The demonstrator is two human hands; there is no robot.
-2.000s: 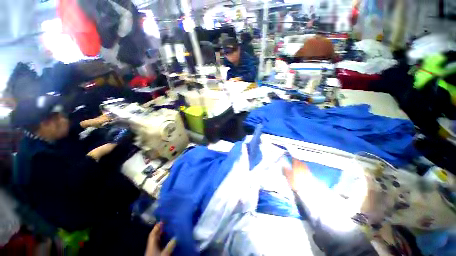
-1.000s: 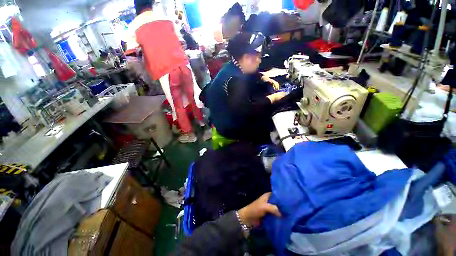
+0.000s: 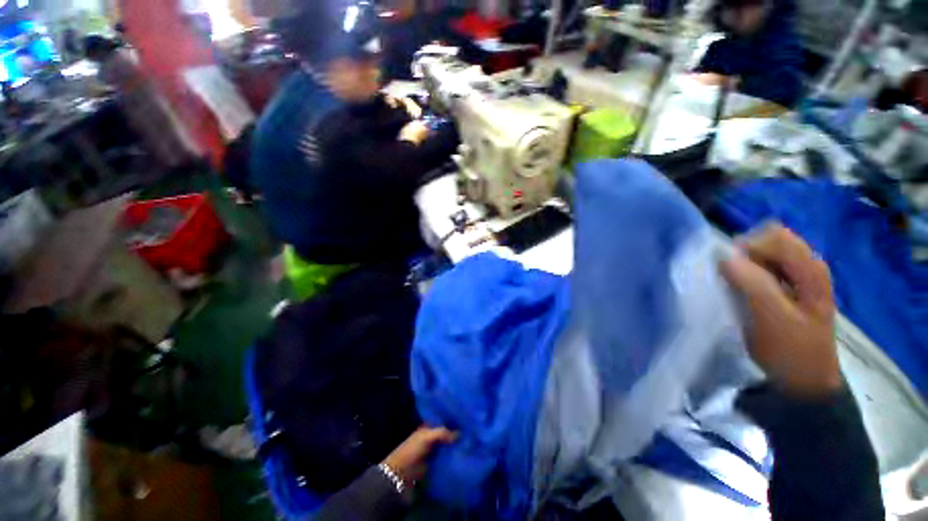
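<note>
A large blue garment [image 3: 488,336] with a paler blue-white reverse side hangs bunched in front of me. My right hand [image 3: 784,295] is raised at the right, blurred, with its fingers closed on the pale part and lifting it into a tall fold. My left hand [image 3: 422,453] is low at the garment's left edge, its fingers against the blue cloth; the fingertips are partly hidden by the cloth, and a bracelet shows on the wrist.
Another person [image 3: 336,153] sits at a cream sewing machine [image 3: 514,137] ahead. A blue bin [image 3: 267,448] with dark cloth stands left of the garment. More blue cloth [image 3: 814,219] lies at right. A red crate [image 3: 178,234] is on the left; a green box [image 3: 602,135] stands behind the machine.
The view has swung back rightward since one second ago. My right hand has come into full view, raised with the pale cloth. My left hand remains at the garment's left edge.
</note>
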